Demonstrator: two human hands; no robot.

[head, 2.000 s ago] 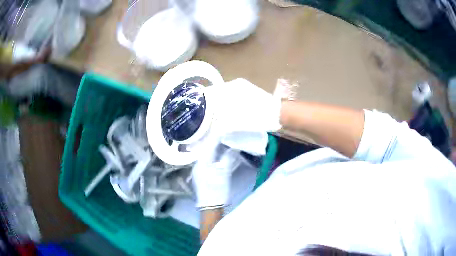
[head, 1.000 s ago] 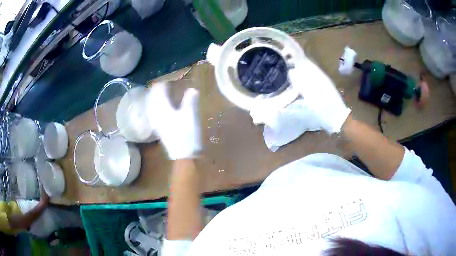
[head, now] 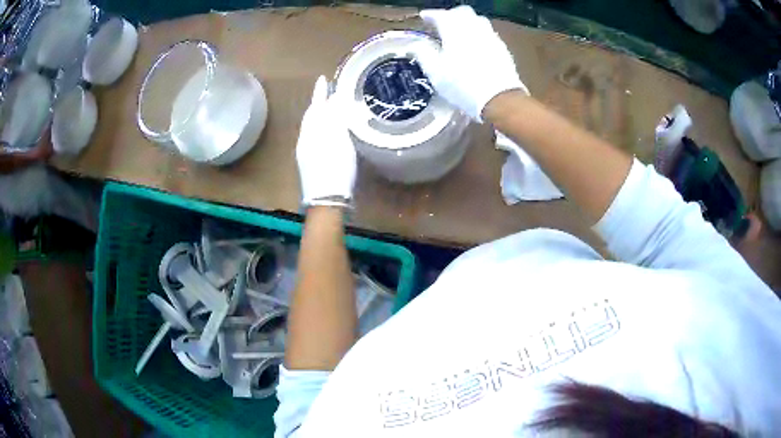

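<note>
A vessel [head: 409, 162] stands on the bench in front of me. A white ring-and-stem insert [head: 355, 115] with a dark, glossy centre sits at its top. My left hand [head: 327, 154], in a white glove, is upright against the vessel's left side. My right hand [head: 473, 62], also gloved, is on the ring's upper right edge, with its fingertips partly over the rim. A crumpled white cloth [head: 527, 175] lies on the bench to the right of the vessel. The stem is not visible.
Another open vessel [head: 221, 115] stands at the left on the cardboard-covered bench [head: 283, 43]. A teal crate [head: 197, 201] below holds several inserts. A green bench motor [head: 712, 190] is at the right. More vessels [head: 73, 120] and a person's hand [head: 26, 156] are at the far left.
The insert is now on a vessel on the bench. My left hand has moved to that vessel's side. The cloth has left my right hand and lies on the bench. The view has shifted.
</note>
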